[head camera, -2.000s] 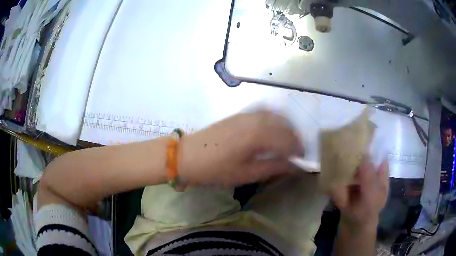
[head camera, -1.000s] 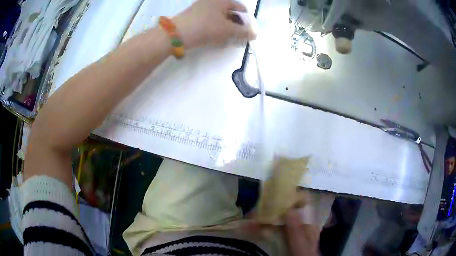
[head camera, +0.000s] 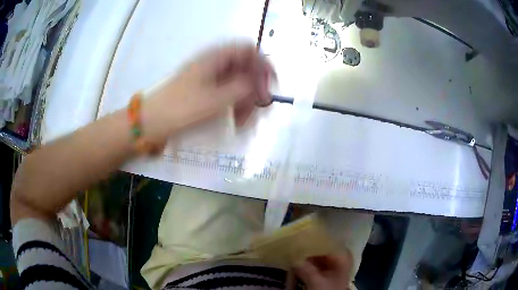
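My left hand (head camera: 235, 79) is blurred above the table, left of the machine bed's front corner. Its fingers are partly curled, and I cannot tell whether it holds anything. My right hand (head camera: 328, 271) is low over the lap and grips a tan paper-like ticket (head camera: 295, 241), also blurred. A narrow, blurred white strip (head camera: 276, 214) runs from the bed's front edge down across the table edge to the ticket. Whether the strip is joined to the ticket is not clear.
The sewing machine bed (head camera: 397, 85) is upper right, with a lit needle area. Snips (head camera: 448, 133) lie at its front edge. A printed ruler (head camera: 341, 178) runs along the table front. White pieces (head camera: 28, 62) are piled at left. A phone-like lit screen is at far right.
The tan ticket and my right hand have moved left and down to the lap. My left hand went up to the bed's left edge, then came back down and left. A white strip now spans the table front.
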